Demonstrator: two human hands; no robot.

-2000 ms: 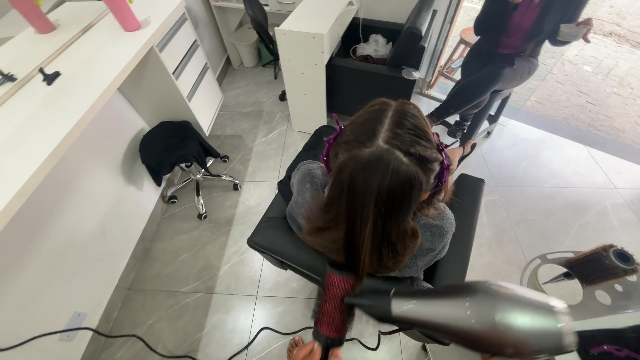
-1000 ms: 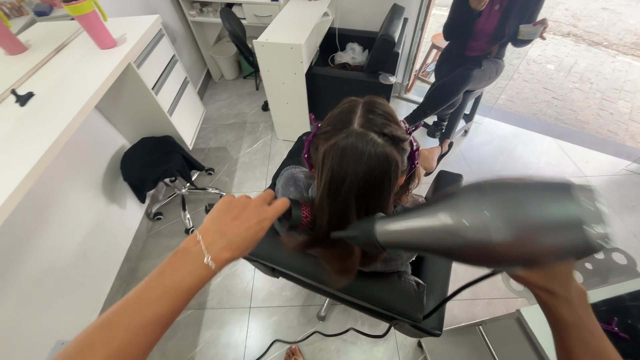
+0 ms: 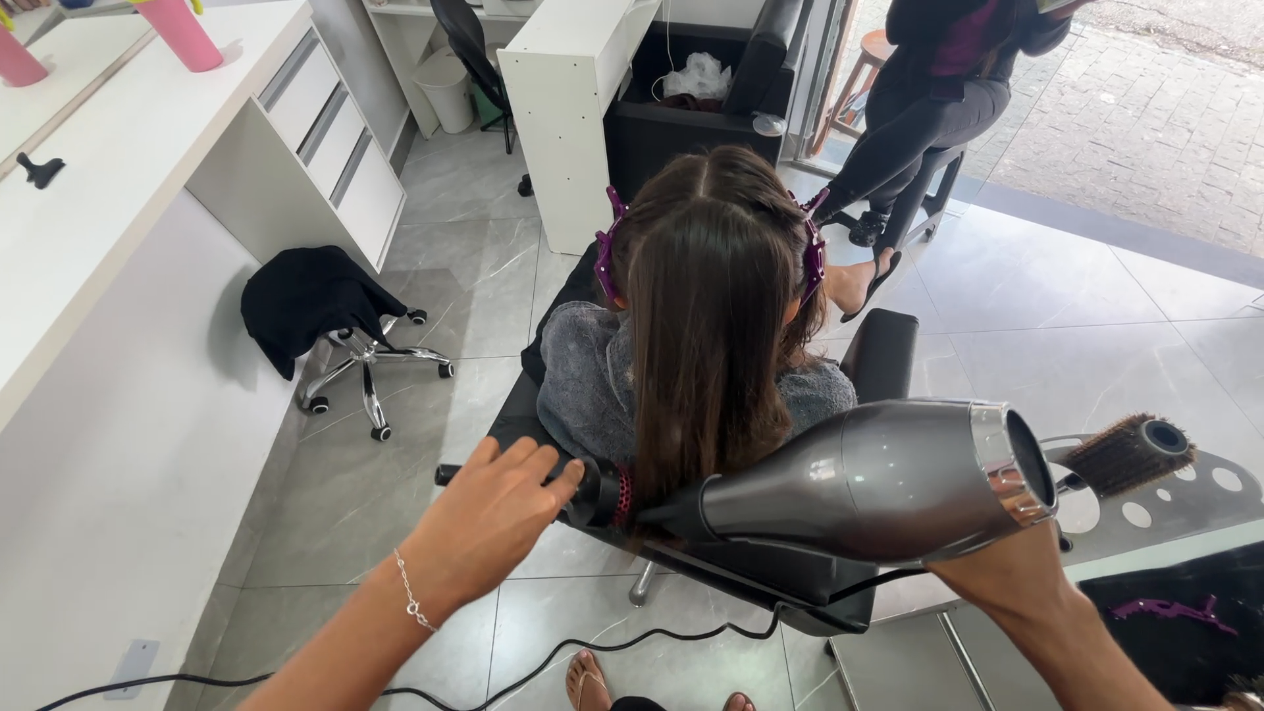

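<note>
My left hand (image 3: 504,513) grips the black handle of a round hairbrush (image 3: 620,494), its red barrel against the lower ends of a seated person's long dark hair (image 3: 706,365). From the right, my right hand (image 3: 1007,573) holds a grey hair dryer (image 3: 849,484), the grip mostly hidden behind its body. The dryer's black nozzle (image 3: 676,515) points left at the hair ends beside the brush. Purple hair clips (image 3: 610,247) hold sections at both sides of the head. A grey towel (image 3: 588,370) covers the person's shoulders.
A black salon chair (image 3: 884,355) holds the person. At right stands a trolley (image 3: 1220,504) with another round brush (image 3: 1131,454) and a purple clip (image 3: 1175,610). A power cord (image 3: 612,647) crosses the floor. A wheeled stool (image 3: 365,360) is left; another person (image 3: 928,109) sits beyond.
Two seconds ago the brush hung upright below the hair; now it lies sideways at the hair ends. My left hand has moved from the bottom edge to the left of the hair.
</note>
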